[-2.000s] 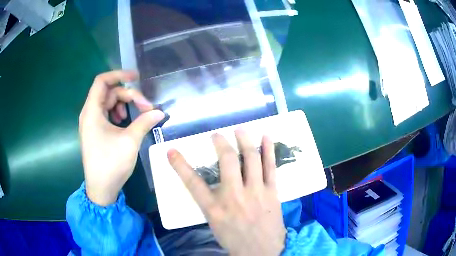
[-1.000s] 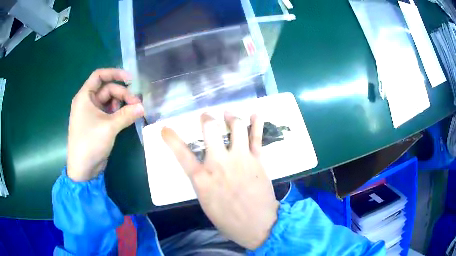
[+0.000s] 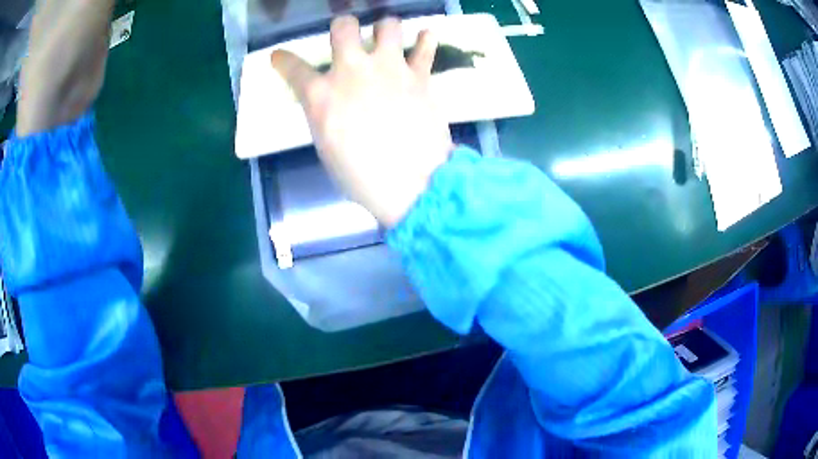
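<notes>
The white smoothing board (image 3: 489, 85) lies across the upper part of a dark glossy tablet (image 3: 314, 193), whose lower part shows below it. My right hand (image 3: 377, 112) is flat on the board with fingers spread, holding it against the tablet. My left hand (image 3: 67, 54) is at the top left, cut off by the picture's top edge; its fingers are out of view. A small white pull tab (image 3: 283, 249) is at the tablet's lower left corner. A translucent foam sleeve (image 3: 359, 300) lies under the tablet and sticks out below it.
Shiny whitish liner sheets (image 3: 735, 170) and a narrow white strip (image 3: 773, 85) lie on the green bench (image 3: 610, 108) at right. Stacked sleeves (image 3: 804, 72) are at the far right. A blue bin (image 3: 746, 359) with a stack inside stands below the bench edge.
My right hand and the board have moved up the tablet, away from me, uncovering its lower end and the sleeve. My left hand has moved up and left, away from the tablet edge.
</notes>
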